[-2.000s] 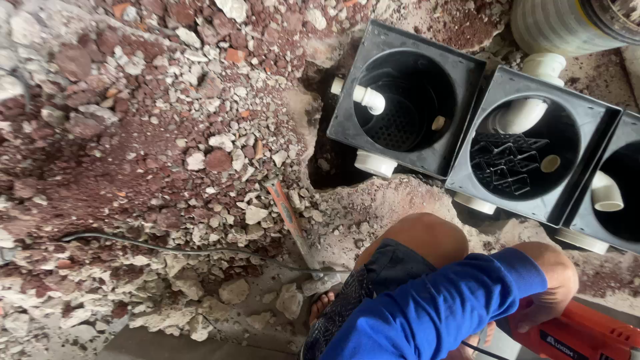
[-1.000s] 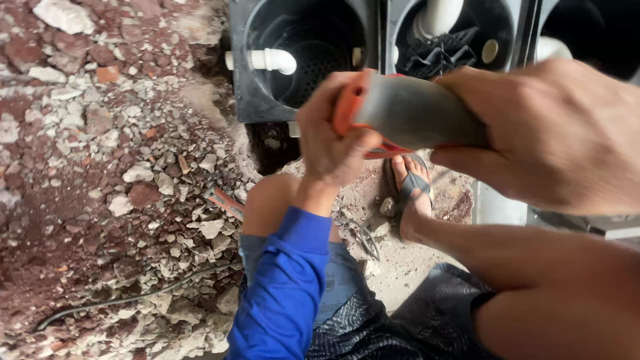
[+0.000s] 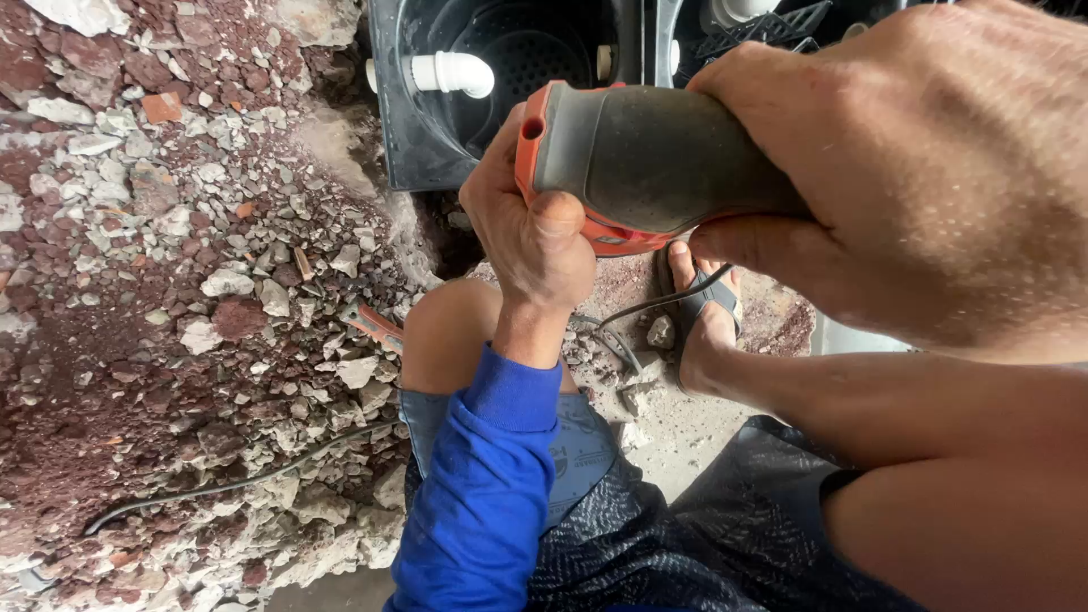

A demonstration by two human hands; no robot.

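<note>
A corded red power tool with a dark rubber-covered body is held between my two hands, above the knees; its exact kind cannot be told. My left hand, at the end of a blue sleeve, grips its red end, thumb on the near side. My right hand, large and close to the camera, is closed around the other end of the dark body. Beyond the tool stands a black plastic box with a round opening and a white pipe elbow. A dark cable runs below the tool.
Broken rubble and red soil cover the left side. An orange-handled tool lies there beside the bent knee, and another cable crosses the stones. A hole opens beside the black box. A sandalled foot rests on the ground.
The red tool, low at the right two seconds ago, is now raised in front of me, with both hands on it. The view has shifted down to the legs. Little differs from one second ago.
</note>
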